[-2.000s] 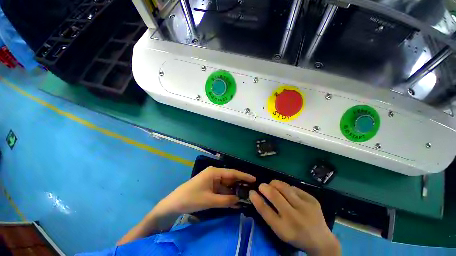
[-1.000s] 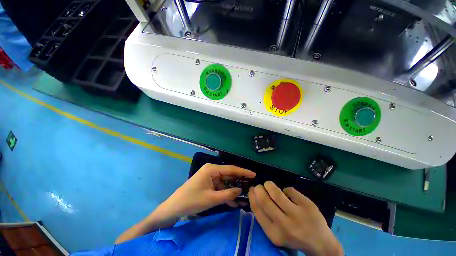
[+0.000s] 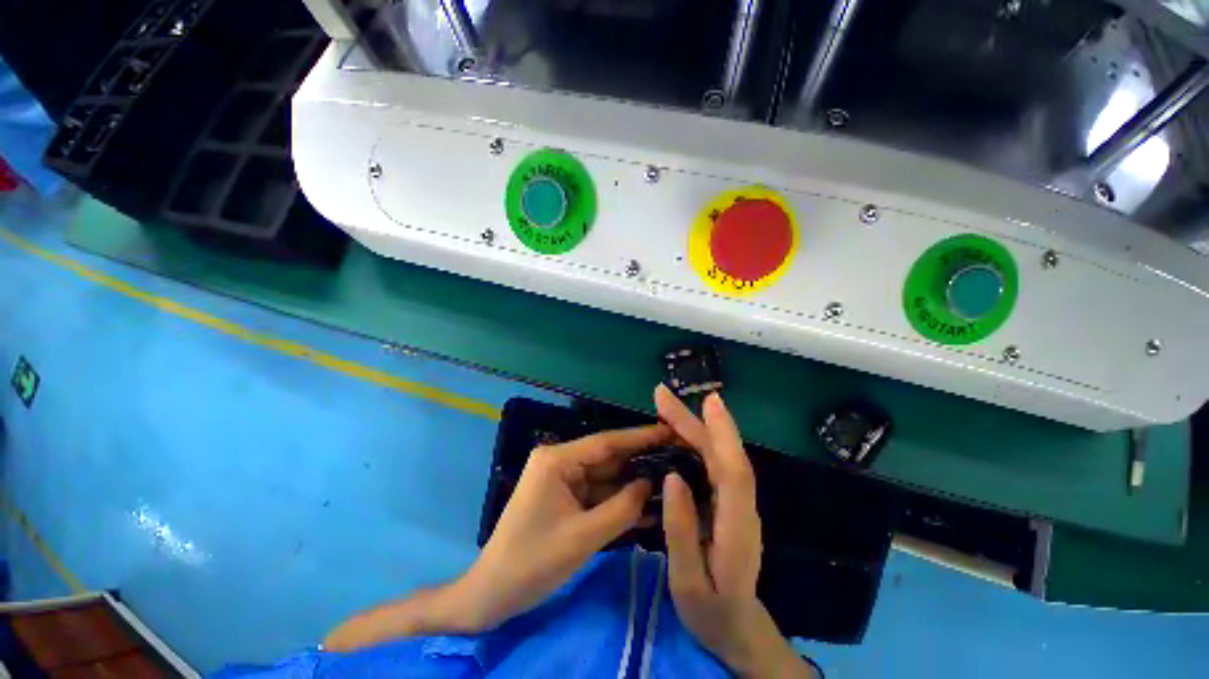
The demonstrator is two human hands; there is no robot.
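Note:
My left hand (image 3: 560,520) holds a small black housing (image 3: 659,467) between thumb and fingers above the black lap tray (image 3: 822,564). My right hand (image 3: 717,531) is against the same housing from the right, its thumb on the piece and its index and middle fingers stretched upward past it. The fingers hide most of the housing. Another black housing (image 3: 692,370) lies on the green mat just beyond my right fingertips. A further housing (image 3: 853,434) lies on the mat to the right.
A white press panel (image 3: 438,186) with two green-ringed buttons and a red stop button (image 3: 752,239) stands beyond the mat (image 3: 438,318). Black pocketed trays (image 3: 226,186) stand at the upper left. A pale-edged drawer (image 3: 1038,555) is at the right. A small pale stick lies on the mat at far right.
My right hand has turned, and its fingers now extend upward over the held housing toward the mat. More of the lap tray shows at right. The view has shifted slightly.

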